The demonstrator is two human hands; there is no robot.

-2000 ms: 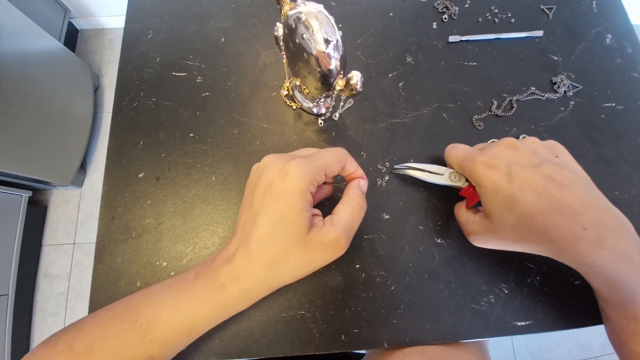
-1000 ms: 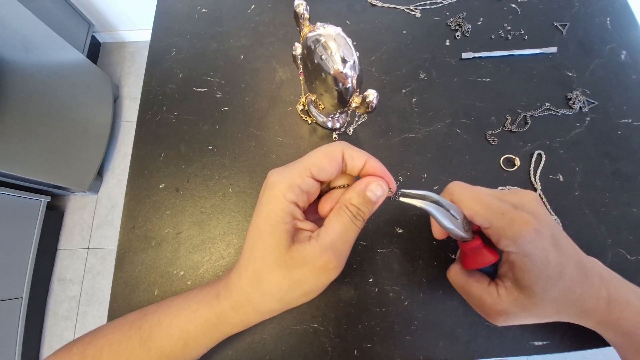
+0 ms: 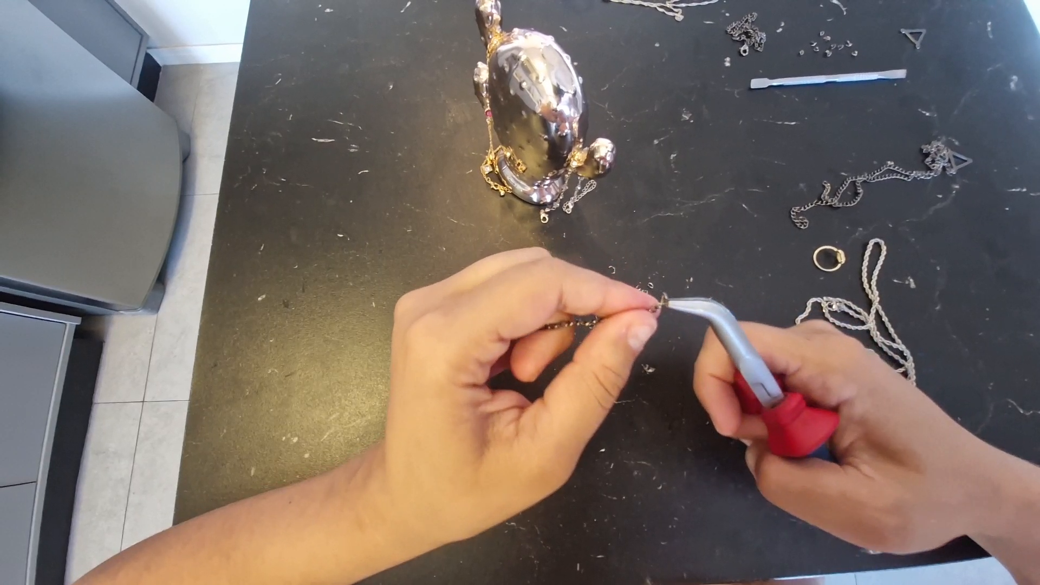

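Observation:
Between the thumb and index finger of my left hand [image 3: 520, 382] is pinched the end of a thin dark chain [image 3: 578, 323], part of which shows inside the curled fingers. My right hand [image 3: 845, 431] is closed around bent-nose pliers [image 3: 739, 345] with red handle grips. The pliers' tips meet a small metal link [image 3: 664, 301] right at the left fingertips. Whether the link is joined to the chain is too small to tell. Tiny metal rings [image 3: 647, 288] lie on the table just behind the fingertips.
On the black table [image 3: 325, 244] stands a shiny metallic ornament [image 3: 536, 97] draped with chains. To the right lie a flat metal tool [image 3: 829, 79], a dark chain with a triangle pendant [image 3: 890, 172], a gold-coloured ring [image 3: 829, 258] and a silver rope chain [image 3: 873, 305]. Loose links [image 3: 827, 45] are farther back.
The pliers, held apart from my left hand two seconds ago, have come to its fingertips and turned in my right hand. A dark chain now shows in the left fingers.

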